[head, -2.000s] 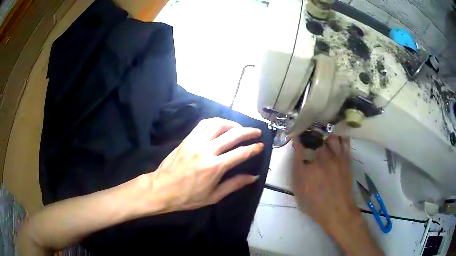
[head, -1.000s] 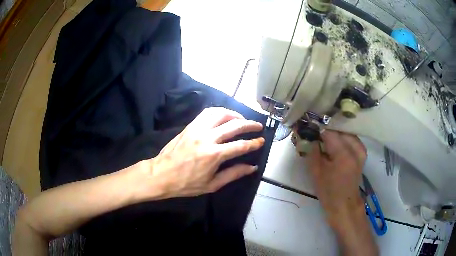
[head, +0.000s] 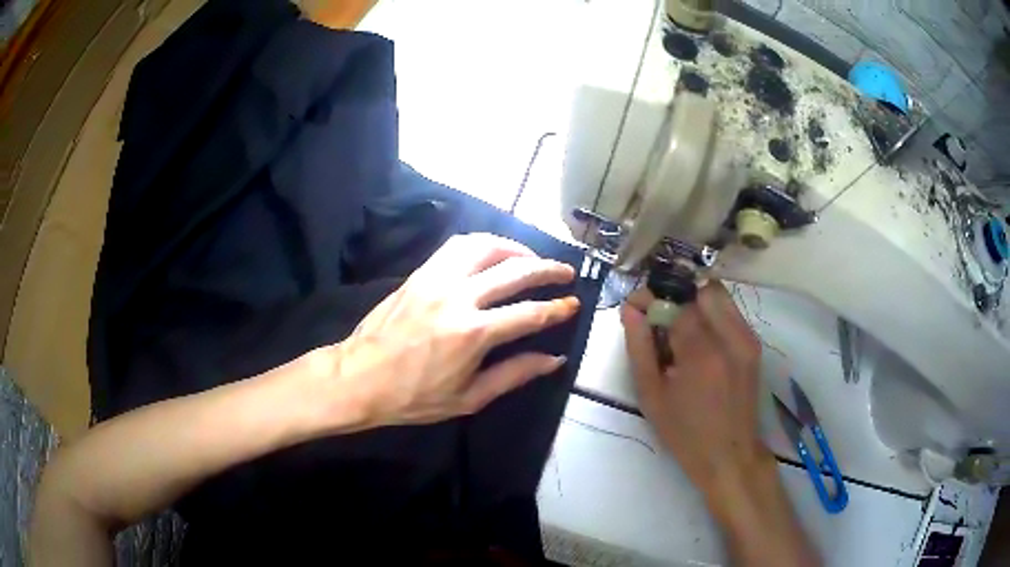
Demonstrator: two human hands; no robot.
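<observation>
A large black garment piece (head: 255, 222) lies over the machine bed and the table's left side. My left hand (head: 443, 332) lies flat on it, fingers spread, fingertips near its right edge. That edge is at the presser foot (head: 593, 264) of the white, black-spotted sewing machine head (head: 709, 133). My right hand (head: 703, 360) is right of the foot, under the head, with its fingertips around the small dark-and-pale tension dial (head: 668, 297). The dial partly covers the fingers, so whether they grip it or anything else cannot be told.
Blue-handled thread snips (head: 817, 454) lie right of my right hand, with metal tweezers (head: 848, 350) above them. Loose thread (head: 609, 430) lies on the white bed. A bright blue object (head: 880, 83) is behind the machine arm. Cardboard (head: 55, 321) covers the table's left side.
My right hand has moved up and closer around the dial area. The machine head appears slightly shifted left in view. My left hand and the cloth have hardly moved.
</observation>
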